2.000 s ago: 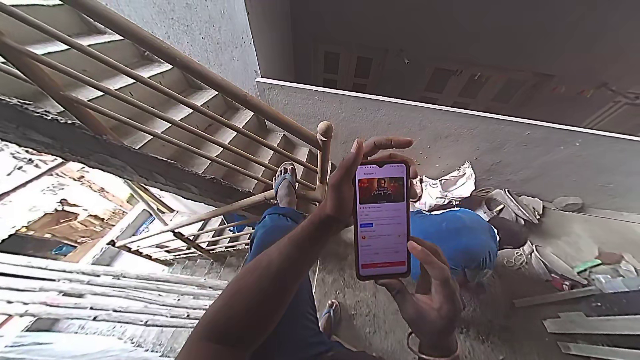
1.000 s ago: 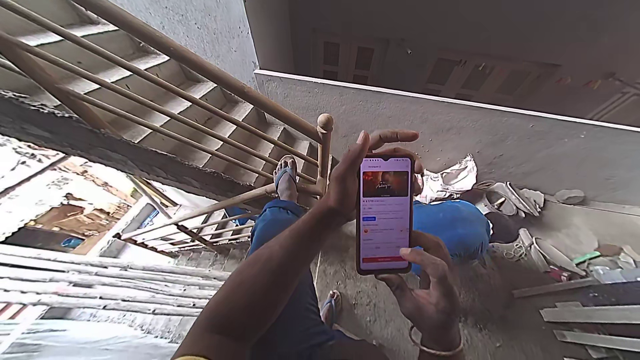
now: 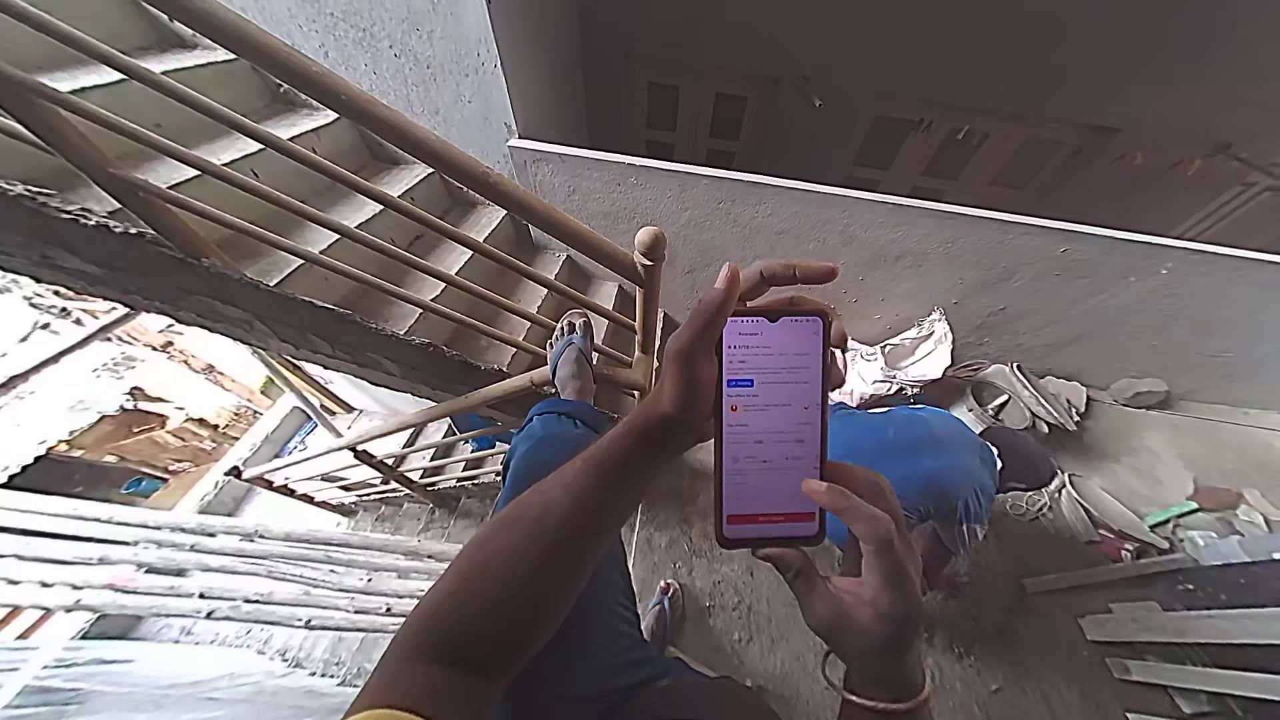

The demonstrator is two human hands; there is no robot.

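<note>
A smartphone (image 3: 771, 430) with a lit screen is upright in front of me, in the middle of the view. My left hand (image 3: 705, 350) grips its upper left edge, with the fingers curling behind the top. At the lower right is my right hand (image 3: 865, 560), a finger at the screen's right side and the thumb just under the bottom edge. The right wrist wears a thin bangle (image 3: 875, 700). The screen bears writing, a blue button and a red bar.
A metal stair railing (image 3: 649, 300) and concrete steps (image 3: 430, 240) rise at the left. Blue-trousered legs (image 3: 560, 460) in flip-flops show below. Right of the phone lie a blue sack-like thing (image 3: 910, 465), white cloth (image 3: 900, 360), rubble and wooden planks (image 3: 1190, 628).
The screen's content has scrolled: the picture at its top is gone and text stands there. My right hand's finger has moved up from near the lower part of the screen.
</note>
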